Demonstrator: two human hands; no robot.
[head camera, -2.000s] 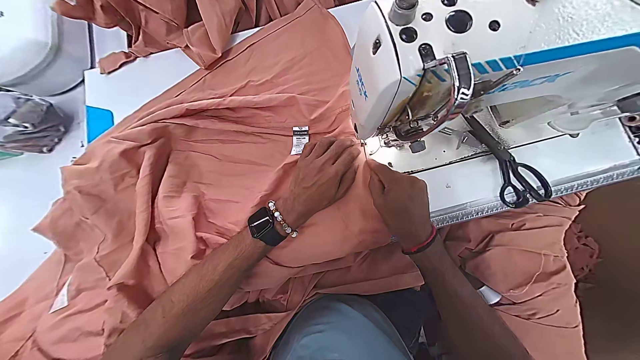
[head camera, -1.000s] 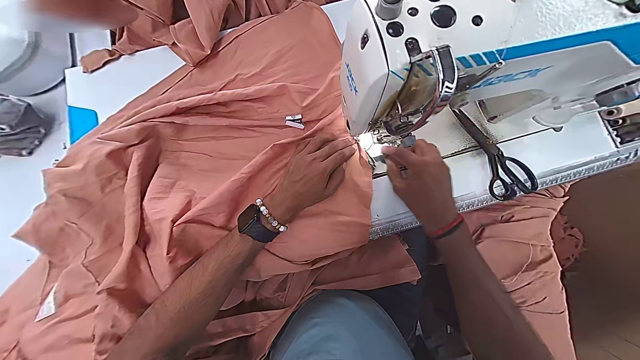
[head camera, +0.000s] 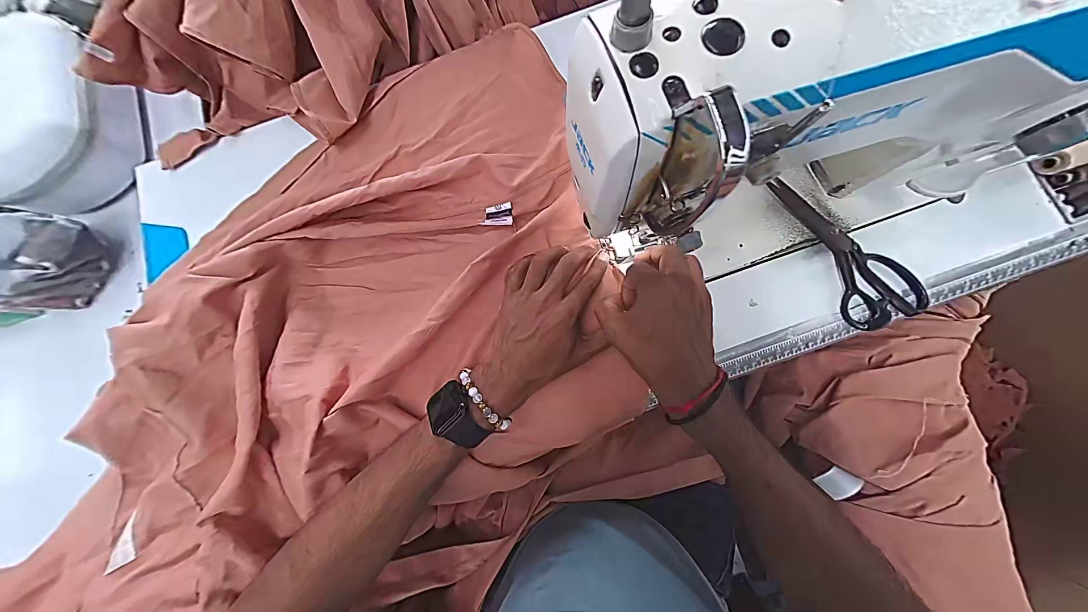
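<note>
A white and blue Jack sewing machine (head camera: 608, 127) stands at the upper right, its lit presser foot (head camera: 625, 246) over the edge of a salmon-coloured fabric garment (head camera: 365, 280). My left hand (head camera: 544, 327) lies palm down on the cloth just left of and below the foot, fingers slightly spread. Beside it, right at the foot, my right hand (head camera: 663, 314) has its fingers curled and pinches the cloth edge; the fingertips are partly hidden. A small black and white label (head camera: 499, 213) lies on the garment above my left hand.
Black-handled scissors (head camera: 850, 263) lie on the machine bed to the right, above a measuring tape strip (head camera: 1003, 276) along the table edge. More salmon cloth (head camera: 255, 51) is heaped at the back left, and some (head camera: 892, 425) hangs at lower right. A dark wrapped bundle (head camera: 55, 259) sits far left.
My right hand, which was below the foot and then beside its right side, is now closer to my left hand at the cloth edge. The label shows more of its face than one second ago.
</note>
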